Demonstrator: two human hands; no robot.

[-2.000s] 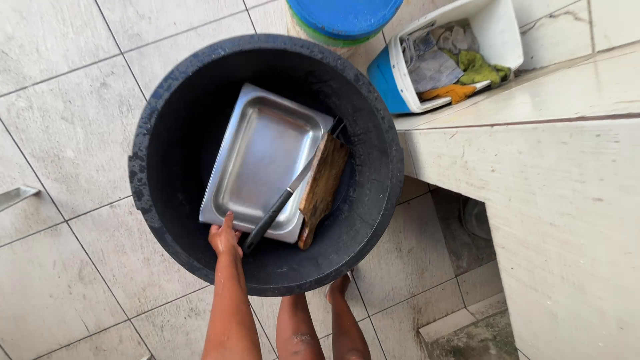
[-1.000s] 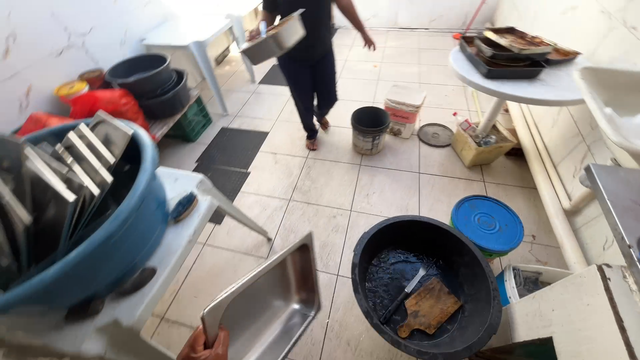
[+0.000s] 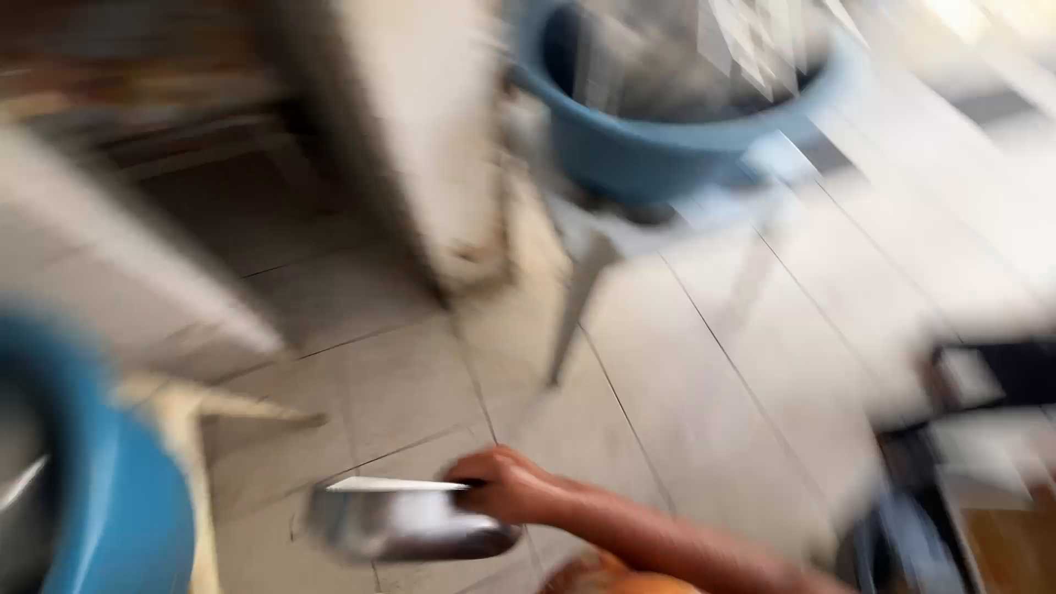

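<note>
In the head view, my left hand [image 3: 503, 487], low and near the middle, is closed on one end of a metal pan [image 3: 421, 520]. The pan's shiny side and bright rim show, blurred by motion; its inside is hidden. My forearm runs from the lower right. The pan is over the tiled floor, with a blue plastic tub [image 3: 124, 503] to its left. My right hand is not distinguishable. A blurred skin-toned and orange shape shows under my forearm at the bottom edge; I cannot tell what it is.
Another blue tub [image 3: 660, 157] holding metal pieces rests on a white table [image 3: 619, 231] whose leg reaches the tiles. A pale wall edge [image 3: 462, 247] and a dark recess [image 3: 247, 198] are at the upper left. Blurred dark items [image 3: 899, 511] are at the lower right.
The view has swung strongly. Two seconds ago the pan lay in the black tub with a knife and wooden board; one second ago it was out, held in my left hand, as it is now.
</note>
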